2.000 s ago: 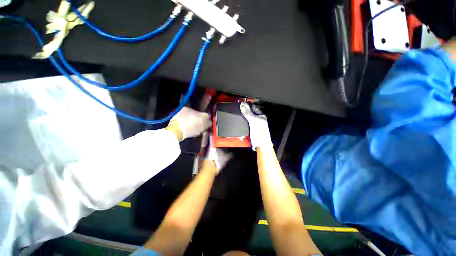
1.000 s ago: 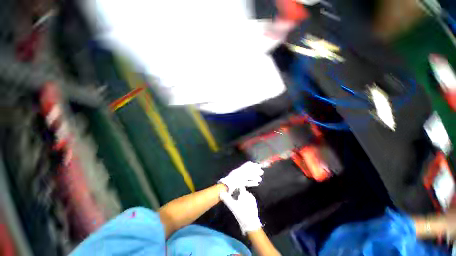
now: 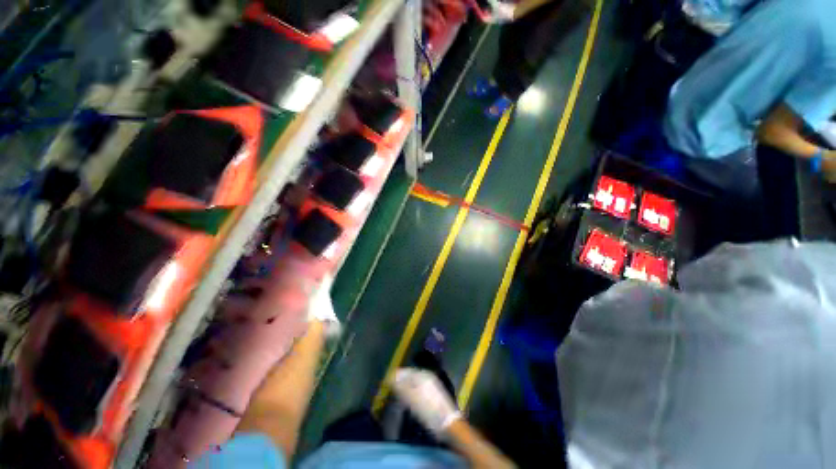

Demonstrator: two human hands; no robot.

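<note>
My left hand (image 3: 323, 307), in a white glove, is at the outer edge of the lower rack shelf's pink mat (image 3: 275, 316). It is small and blurred, and its fingers cannot be made out. My right hand (image 3: 426, 400), also in a white glove, is low over the aisle. It is blurred, with its fingers pointing up and left, and no unit shows in it. Dark units (image 3: 337, 187) in red-orange holders stand in a row on the lower shelf. Larger dark units (image 3: 197, 156) in red-orange holders are on the upper shelf at left.
The rack's pale edge (image 3: 247, 229) runs diagonally at left. A green floor with yellow lines (image 3: 438, 266) lies between rack and workers. A black bin (image 3: 587, 266) holds several packed red units. A person in grey-white clothing (image 3: 678, 357) is at right, another in light blue (image 3: 733, 101) beyond; someone stands up the aisle.
The view has turned left from the bench with blue hoses to the rack and aisle. My hands, last close together, are now apart: left at the rack, right over the aisle.
</note>
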